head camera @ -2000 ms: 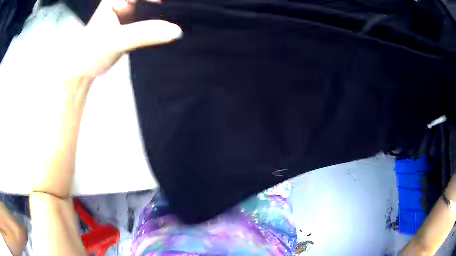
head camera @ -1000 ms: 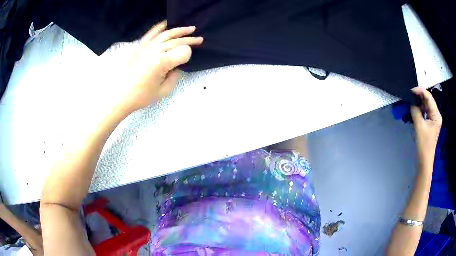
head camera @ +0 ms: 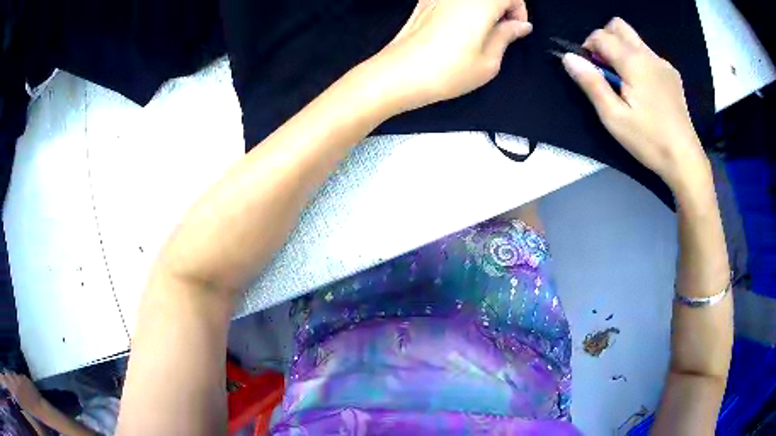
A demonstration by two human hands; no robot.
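A black garment panel (head camera: 340,43) lies spread over the white tabletop (head camera: 357,187), its near right part hanging past the table edge. A thin black loop (head camera: 513,153) sticks out from its near edge. My left hand (head camera: 464,47) is over the panel, thumb and fingertips closed together at the cloth; any thread between them is too fine to see. My right hand (head camera: 634,89) holds thread snips (head camera: 606,73) with a blue part, their dark blades pointing left toward my left fingertips and slightly apart.
More black cloth (head camera: 119,51) lies at the far left of the table. A red stool (head camera: 253,396) is below the table edge. Blue sheeting or crates (head camera: 749,213) are at the right. Another person's arm (head camera: 42,404) shows at the bottom left. Scraps (head camera: 600,341) lie on the grey floor.
The panel was swung out and laid on the table. My left hand moved right across it. My right hand came up from the panel's right corner onto the cloth, and the snips' blades now show.
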